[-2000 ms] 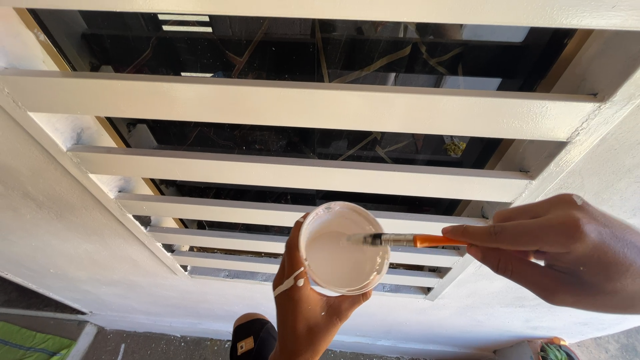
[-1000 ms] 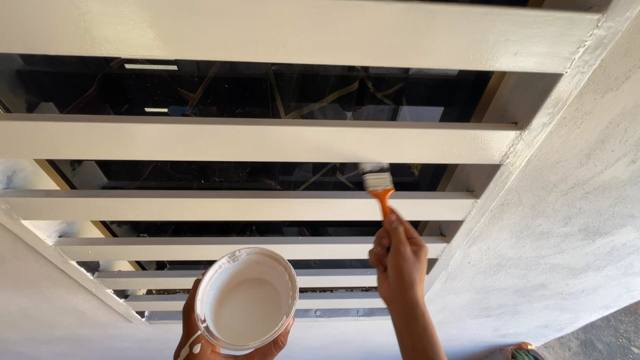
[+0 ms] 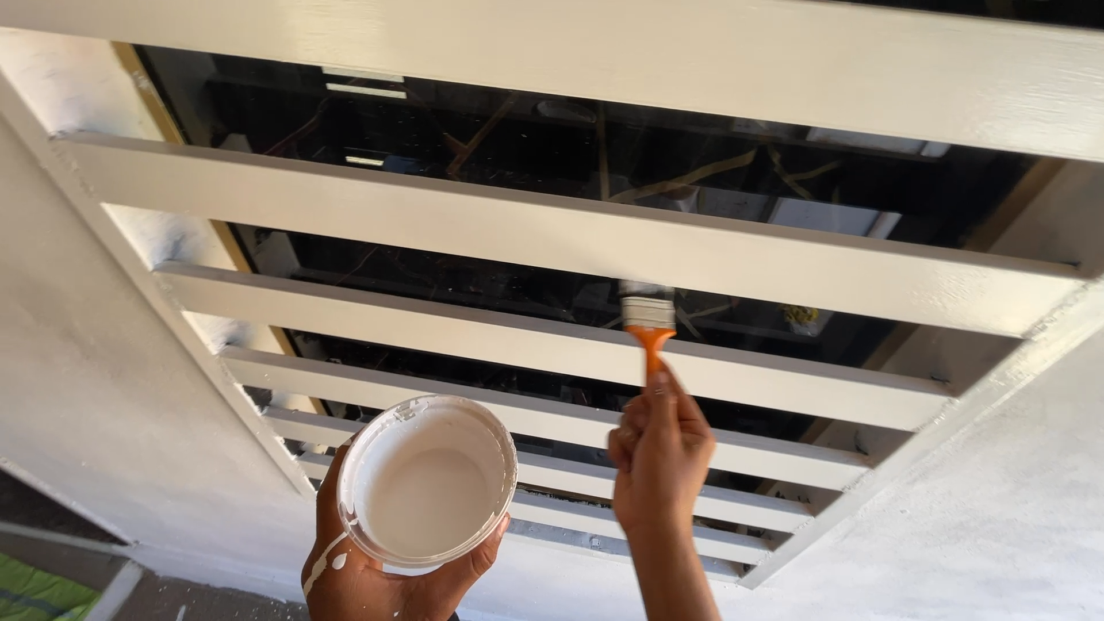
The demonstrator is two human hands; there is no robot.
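My left hand (image 3: 388,573), with drips of white paint on it, holds a round plastic tub (image 3: 512,466) of white paint (image 3: 435,500) from below, its mouth facing me. To the right, my right hand (image 3: 662,444) grips the orange handle of a paintbrush (image 3: 649,323), bristles pointing up. The bristle tips are at the lower edge of a wide white slat (image 3: 552,228); whether they touch it I cannot tell. Below the brush's metal band runs another white slat (image 3: 552,332), which the orange handle crosses in front of.
Dark window glass (image 3: 414,267) with reflections lies behind the row of slats. A white side frame (image 3: 936,427) joins the slats at the right, beside a whitish wall (image 3: 1018,509). Green material (image 3: 39,582) lies on the floor at the lower left.
Two seconds ago the brush was in the tub's mouth; one second ago it was up at the slats, out of the tub. The left hand still holds the tub.
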